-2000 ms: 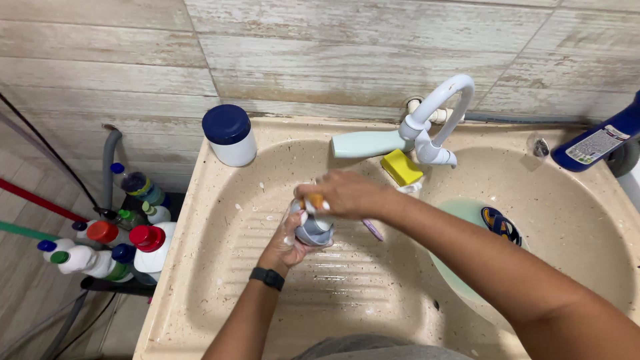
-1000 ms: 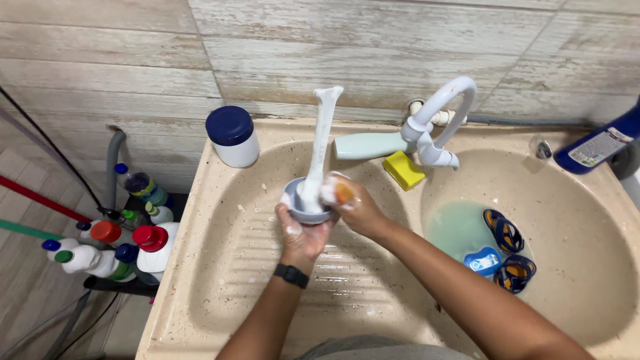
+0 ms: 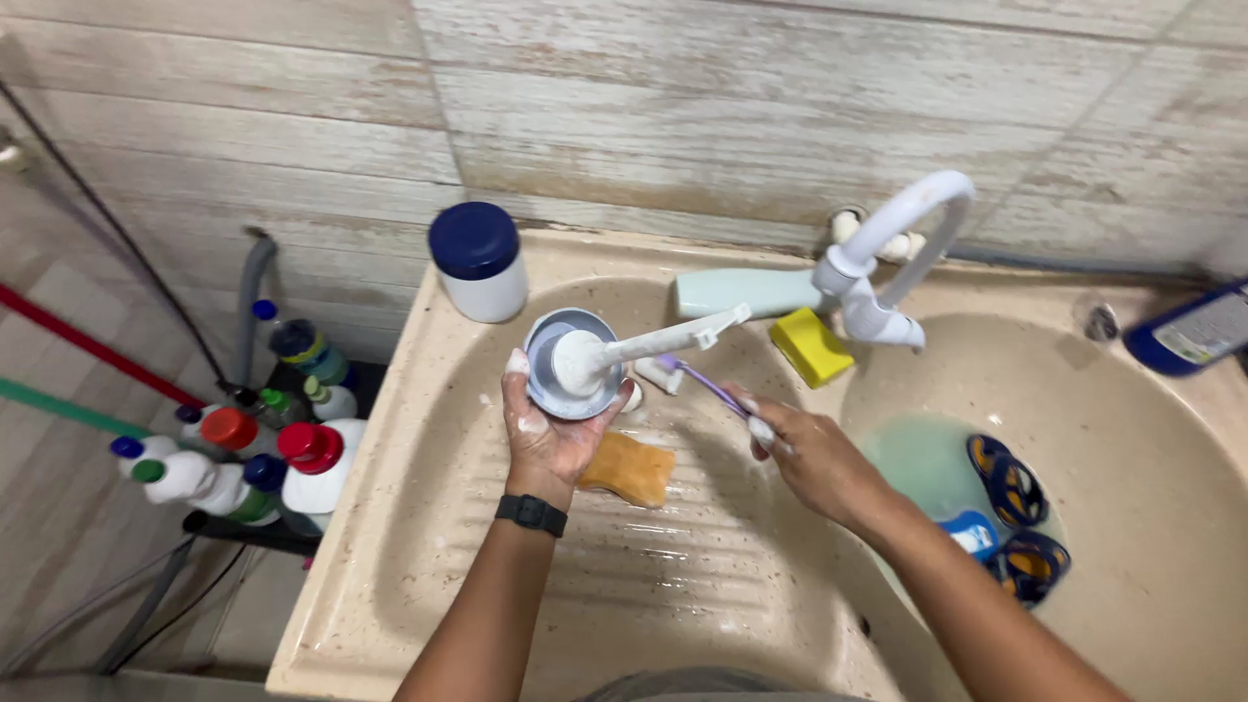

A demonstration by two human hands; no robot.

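My left hand point(image 3: 556, 434) holds a round grey-blue plastic bowl point(image 3: 545, 349) from below, over the ribbed side of the sink. A white plastic piece with a long stem point(image 3: 663, 341) rests in the bowl, its rounded soapy end inside and its stem tilted to the right. My right hand point(image 3: 799, 453) grips a thin purple-handled brush point(image 3: 707, 383), whose head is beside a white bar point(image 3: 659, 374), perhaps soap. Below the bowl an orange sponge point(image 3: 634, 470) lies on the ribs. Foam clings to both hands.
A white plastic faucet point(image 3: 858, 292), a yellow sponge point(image 3: 811, 347) and a pale green bottle point(image 3: 746, 292) are behind. A blue-lidded jar point(image 3: 480, 263) stands on the left rim. Sandals point(image 3: 1009, 483) and a blue object point(image 3: 970, 533) lie in the right basin's cloudy water. Bottles point(image 3: 312, 468) crowd the left.
My right hand has let go of the orange sponge, moved right and taken hold of the purple brush. The white stem, upright one second ago, now leans right.
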